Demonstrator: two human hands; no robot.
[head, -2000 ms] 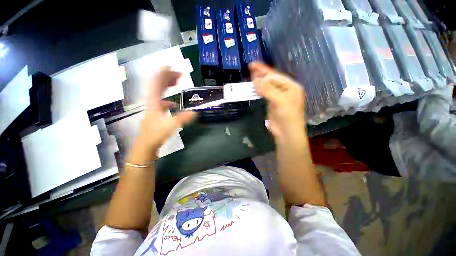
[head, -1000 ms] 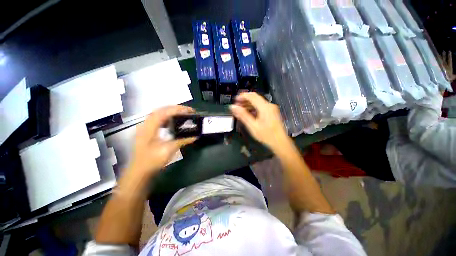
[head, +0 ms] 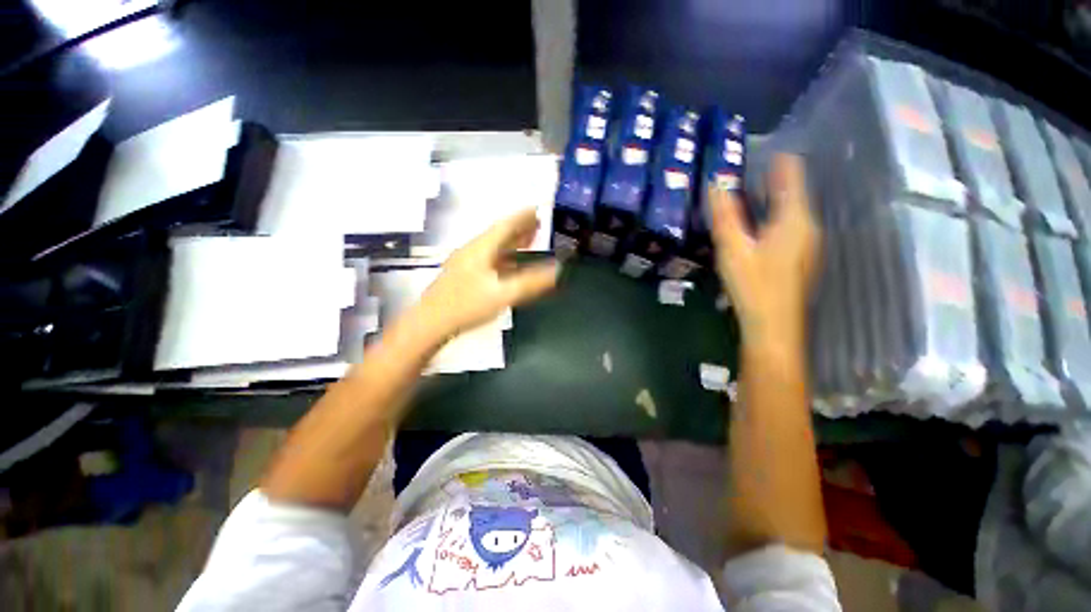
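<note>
Several closed blue retail boxes stand side by side at the back of the dark-green bench. My right hand is blurred, its fingers apart, at the rightmost box; whether it touches the box is unclear. My left hand is empty with fingers apart, over the edge of the open cartons, left of the blue boxes. The open cartons at left have black bodies and overlapping white lids.
A tall stack of clear blister trays stands at right, with bagged devices in rows on top. Small white scraps lie on the green bench top. A person's grey sleeve shows at lower right.
The black box held between my hands is no longer there. The row of blue boxes has grown by one at its right end. My hands have moved apart. The view has shifted.
</note>
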